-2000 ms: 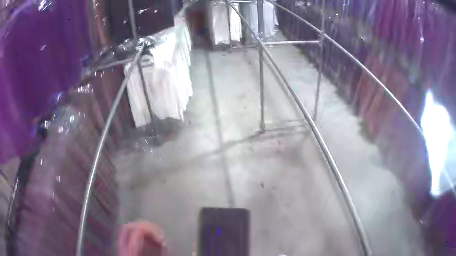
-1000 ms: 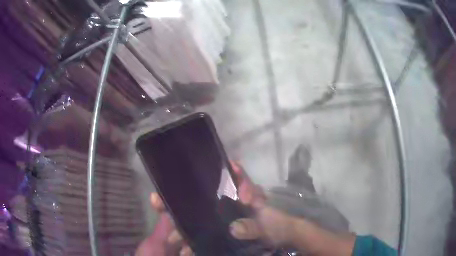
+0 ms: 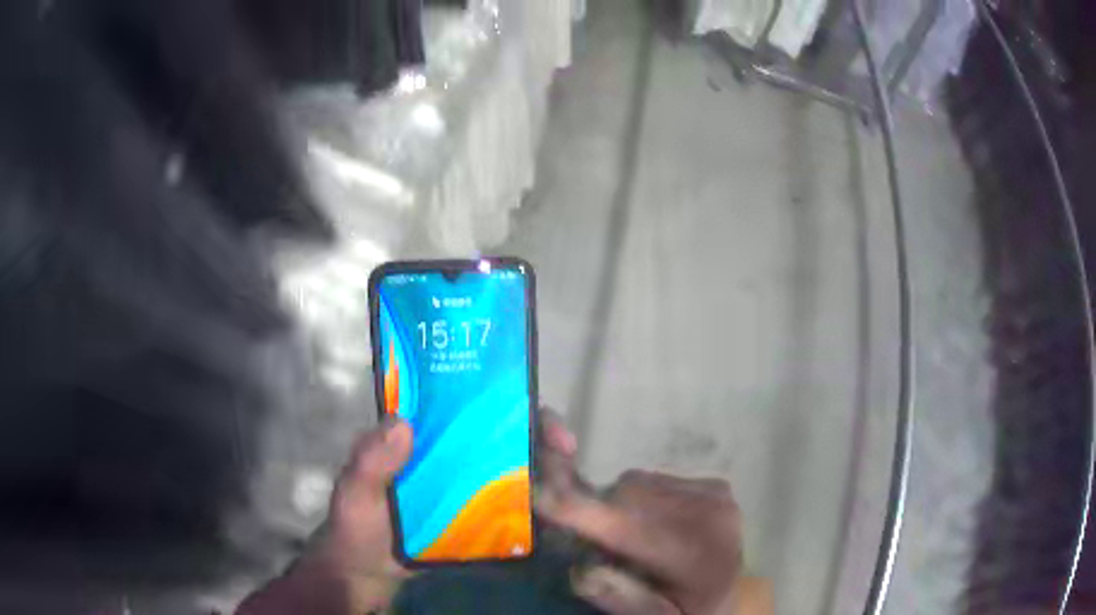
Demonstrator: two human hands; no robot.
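A smartphone (image 3: 463,415) is held upright in front of me, its screen lit blue and orange and showing 15:17. My left hand (image 3: 351,511) holds it from the left and below, with the thumb on its left edge. Fingertips also show at its right edge. My right hand (image 3: 667,535) is just right of the phone's lower part, blurred, with fingers bent towards the phone. It holds nothing that I can see, and I cannot tell if it touches the phone.
White bagged garments (image 3: 487,156) hang at the upper left, with dark garments (image 3: 108,300) nearer on the left. Grey metal rails (image 3: 904,360) curve down the right side. Dark hanging garments (image 3: 1028,312) line the far right. Pale floor (image 3: 733,276) runs between.
The phone screen has gone from dark to lit. The phone is now more upright, and my right hand has moved off it to the right. The view has shifted, with dark garments now on the left.
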